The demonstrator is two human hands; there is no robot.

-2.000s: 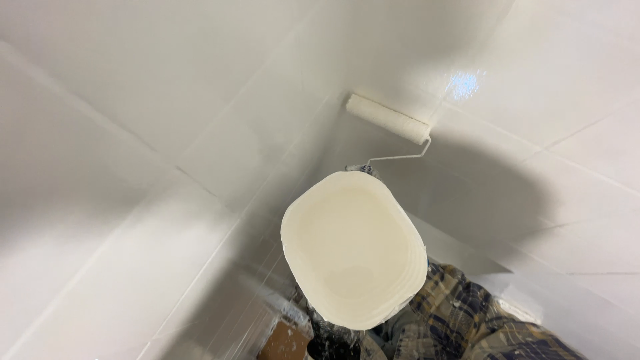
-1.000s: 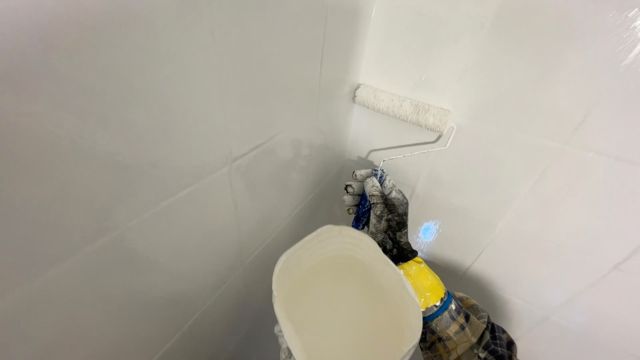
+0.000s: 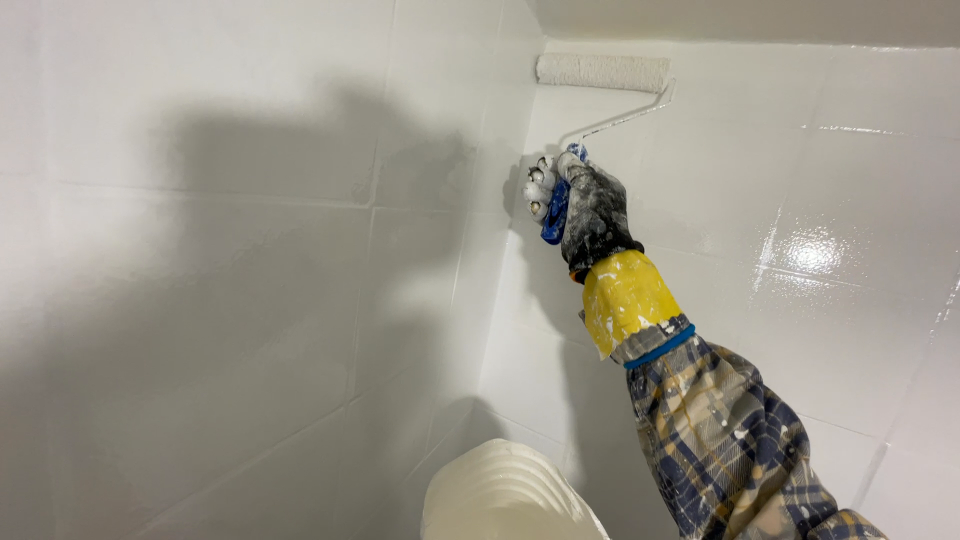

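My right hand (image 3: 592, 210), in a paint-stained black and grey glove, is closed around the blue handle (image 3: 556, 210) of a paint roller. A bent wire frame (image 3: 630, 118) runs from the handle up to the white roller sleeve (image 3: 604, 72), which lies against the right tiled wall near the corner, just below the ceiling. Below, at the bottom edge, a whitish plastic container (image 3: 510, 495) with ridged inner walls is partly in view. My left hand is out of view.
A white, glossy tiled wall (image 3: 225, 300) stands on the left and meets the right tiled wall (image 3: 750, 195) in a corner. Above is the ceiling (image 3: 750, 21). Shadows fall on the left wall, and a bright reflection shows on the right one.
The roller and my right hand have moved up the right wall to near the ceiling. The view has tilted upward, and the container is now only partly in frame.
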